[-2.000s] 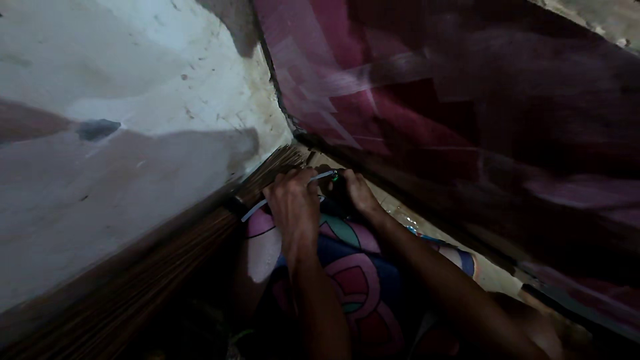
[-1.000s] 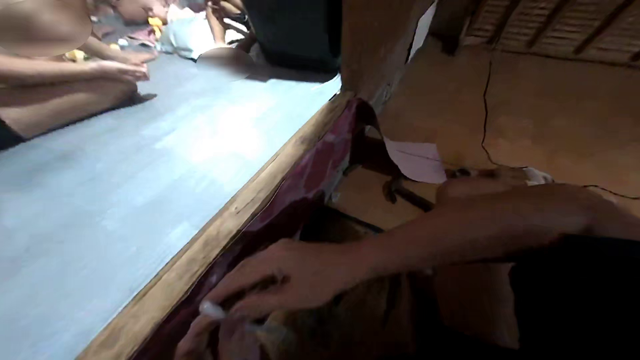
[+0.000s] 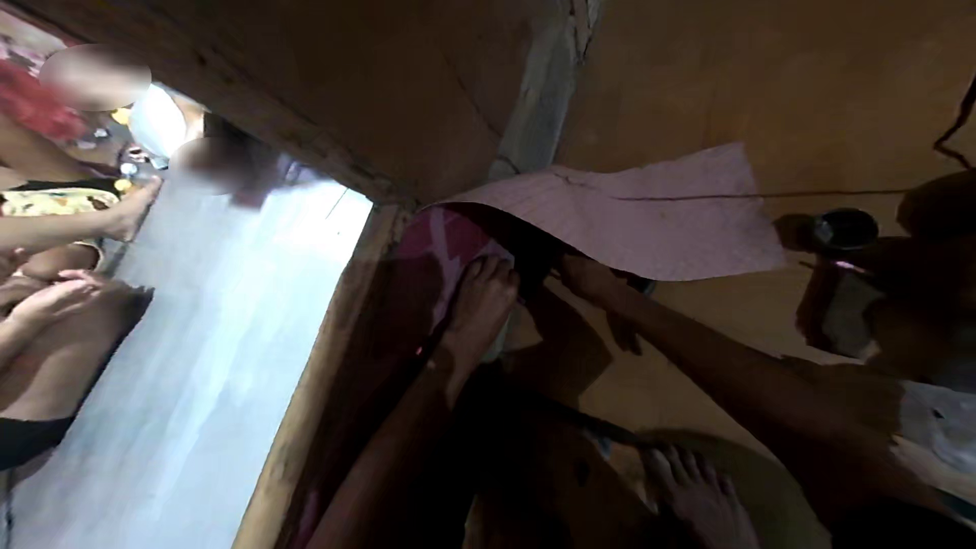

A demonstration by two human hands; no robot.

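In the head view, my left hand (image 3: 482, 296) lies with its fingers curled and close together against a pink patterned sheet (image 3: 451, 232) beside the wooden edge. Whether it grips anything is unclear. My right hand (image 3: 591, 278) reaches in from the right, under the lower edge of a pale pink flap (image 3: 656, 221). Its fingers are lost in dark shadow, so what they touch or hold cannot be seen. A dark object shows just below the right wrist, too dim to name.
A wooden beam (image 3: 305, 404) separates the lit pale floor (image 3: 206, 343) at left, where people sit, from the brown floor. A bare foot (image 3: 698, 488) rests at bottom. A dark round container (image 3: 846, 229) stands at right, with a translucent plastic bag (image 3: 945, 427) below it.
The view has swung strongly. One second ago a hand was at a small whitish piece near the wooden beam; that piece is not visible now. My right hand is now at the pale pink flap.
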